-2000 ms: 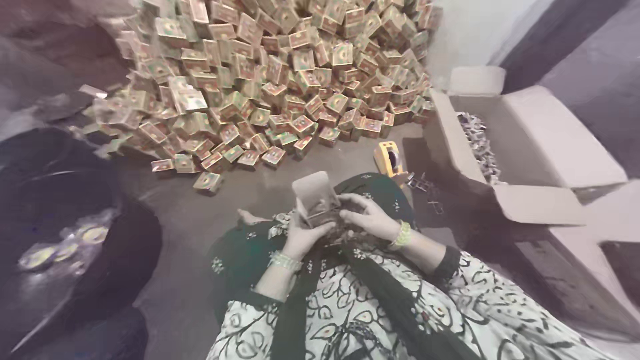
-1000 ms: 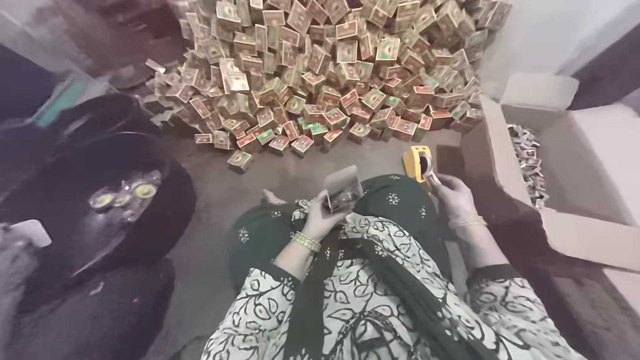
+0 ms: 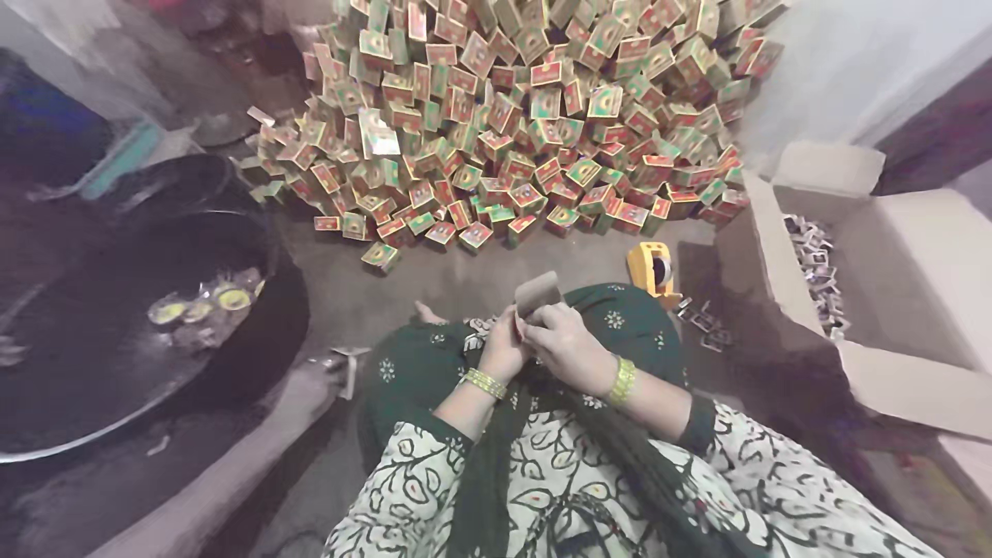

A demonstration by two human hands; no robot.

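Observation:
In the head view, my left hand (image 3: 505,349) grips a small cardboard box above my lap, its pale flap (image 3: 537,293) raised. On the right side of the same box, my right hand (image 3: 570,345) has bent fingers at its edge. The hands hide most of the box and whatever is inside. A yellow tape dispenser (image 3: 645,267) with a roll stands on the floor just beyond my right knee. Small metallic-looking pieces (image 3: 704,322) lie on the floor beside it.
Many small printed boxes (image 3: 542,178) are heaped ahead. An open carton (image 3: 883,380) at the right holds small wrapped pieces (image 3: 818,275). A large dark round tub (image 3: 101,426) at the left holds yellow-topped items (image 3: 232,298). Another person's arm (image 3: 225,465) reaches in at the lower left.
My right hand has moved from beside the tape dispenser back to the small box in my left hand. The other person's arm now reaches farther in at the left.

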